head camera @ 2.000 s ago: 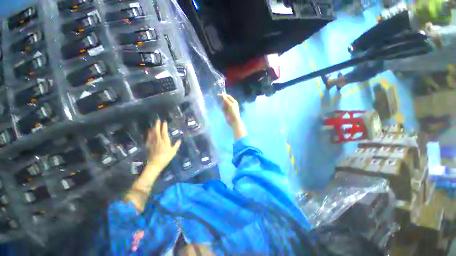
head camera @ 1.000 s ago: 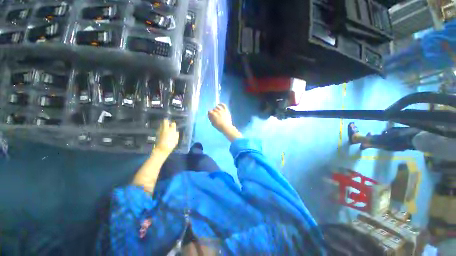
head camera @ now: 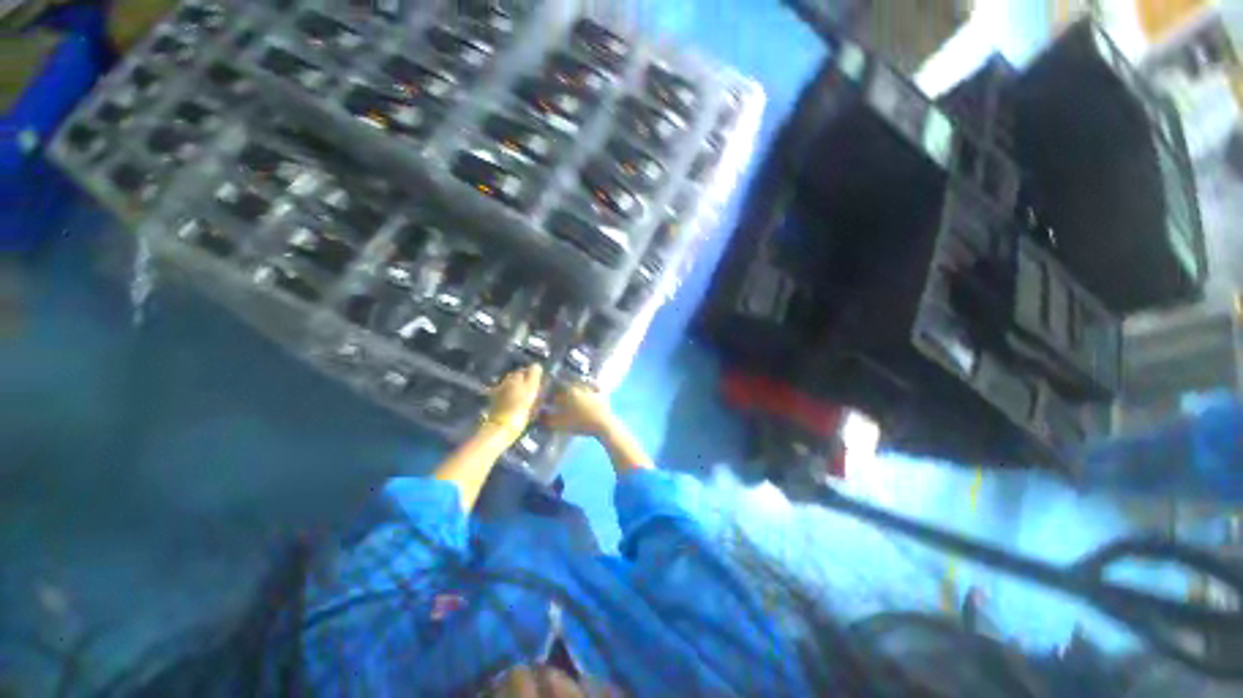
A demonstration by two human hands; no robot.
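A large block of stacked clear-grey blister trays (head camera: 307,344) fills the upper left, with a smaller block on top. Small black electronic devices (head camera: 487,175) lie in the pockets. Clear stretch film (head camera: 709,177) shines along the right side of the stack. My left hand (head camera: 514,398) is at the near corner of the stack, fingers bent against its edge. My right hand (head camera: 579,409) is close beside it at the same corner, fingers curled. The picture is blurred, and whether either hand pinches film cannot be told.
Black plastic crates (head camera: 845,205) stand to the right of the stack. A hand pallet truck's red body (head camera: 780,401) is below them, its black handle (head camera: 954,541) reaching to the lower right. Blue sleeves of another person (head camera: 1172,443) show at the right edge. A blue object (head camera: 55,137) is at far left.
The view has turned, so the stack now lies tilted and more of the crates shows. My right hand has moved from beside the stack to its near corner, close to my left hand.
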